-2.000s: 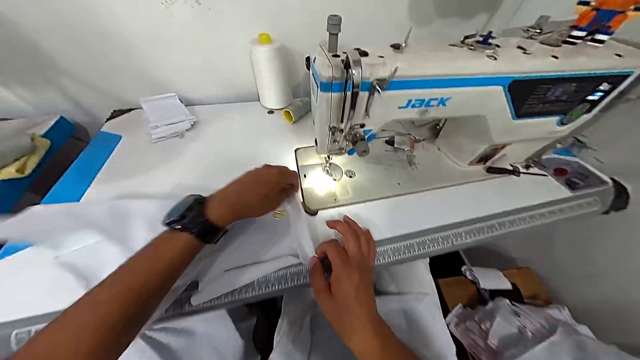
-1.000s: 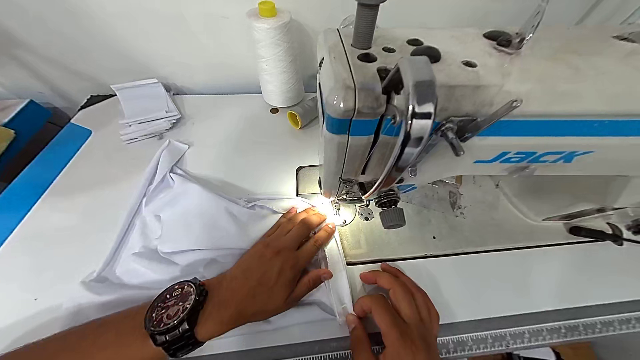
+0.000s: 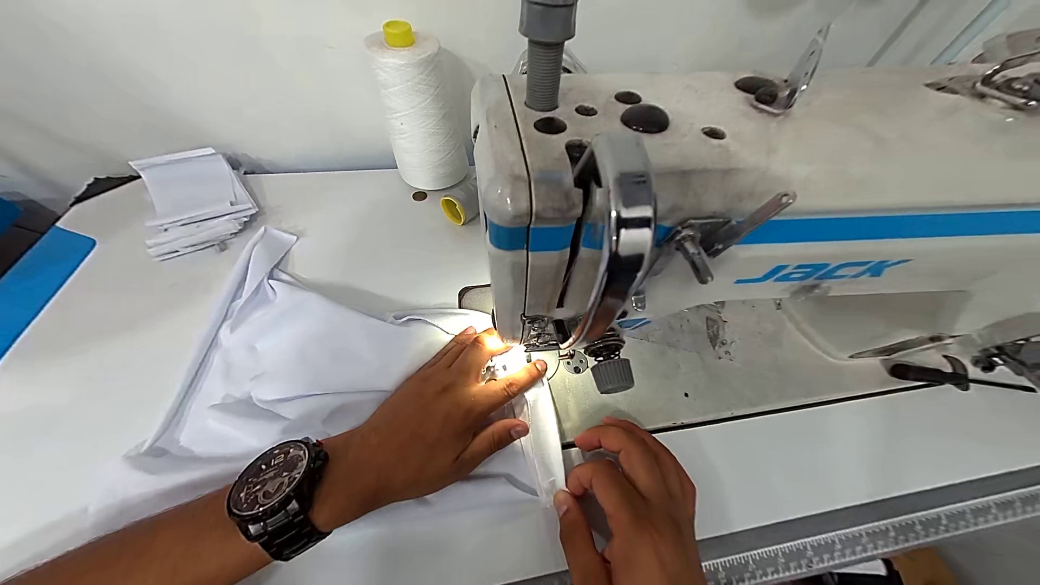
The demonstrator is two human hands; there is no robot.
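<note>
White fabric lies spread over the table at the left, its folded edge running under the needle area of a Jack sewing machine. My left hand, with a black watch on the wrist, rests flat on the cloth, fingers spread, fingertips beside the lit presser foot. Nearer the table's front edge, my right hand pinches the narrow folded strip of the fabric between thumb and index finger. The needle tip cannot be made out in the glare.
A stack of white fabric pieces lies at the back left. Behind the cloth stand a white thread cone and, lying down, a small yellow-rimmed spool. Black-handled snips rest on the machine bed. A measuring tape runs along the front edge.
Two seconds ago my left hand was left of the machine bed; now it lies on the cloth by the presser foot. The view has moved closer. Since one second ago the hands have hardly moved.
</note>
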